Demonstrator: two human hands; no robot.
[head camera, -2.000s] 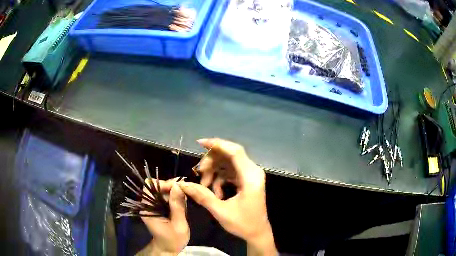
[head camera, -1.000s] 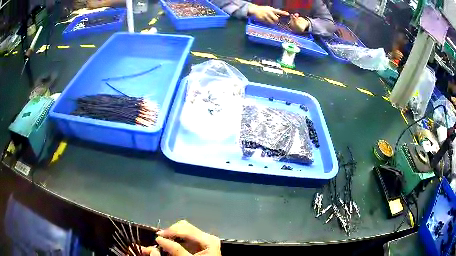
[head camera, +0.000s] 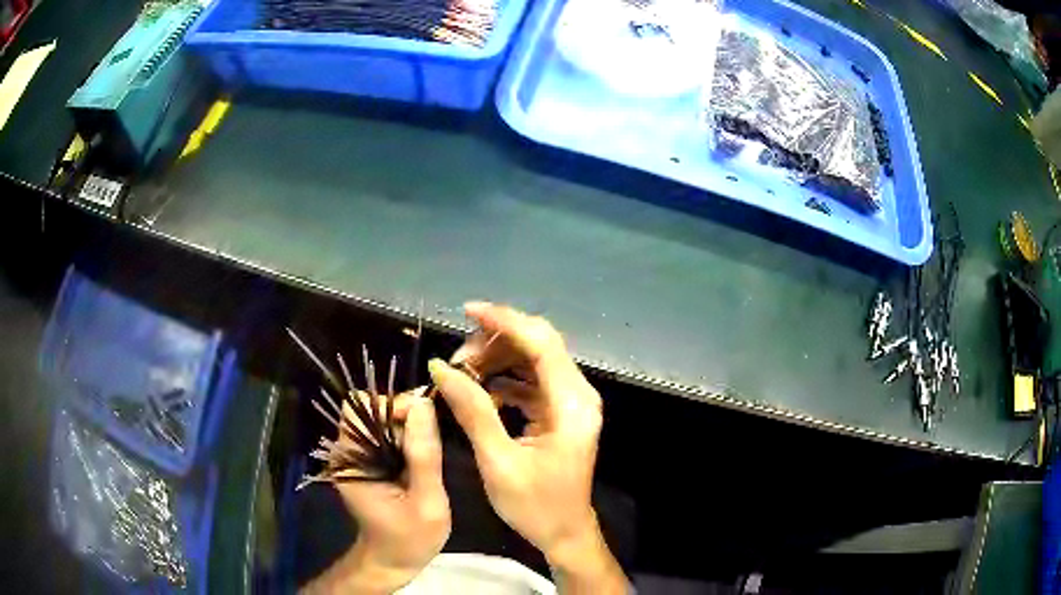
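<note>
My bare left hand (head camera: 401, 494) is closed round a fanned bunch of thin black cables (head camera: 367, 436) over my lap, just below the bench edge. Their pale tips point up and left. My bare right hand (head camera: 524, 424) is beside it on the right, its thumb and fingers bent near the bunch at fine coppery strands. The strands are small and blurred, and the exact pinch is partly hidden by the fingers. A thin pale tip stands upright between the hands.
On the dark green bench, a deep blue bin (head camera: 349, 66) holds black cables with coppery ends. A shallow blue tray (head camera: 652, 169) holds bags and small black parts. Cables with metal plugs (head camera: 919, 337) lie right. Lower blue bins (head camera: 122, 384) hold bagged parts at left.
Since one second ago the view has tilted down, so both hands show fully and the far bench and another person have left the picture. The hands still hold together at the bunch.
</note>
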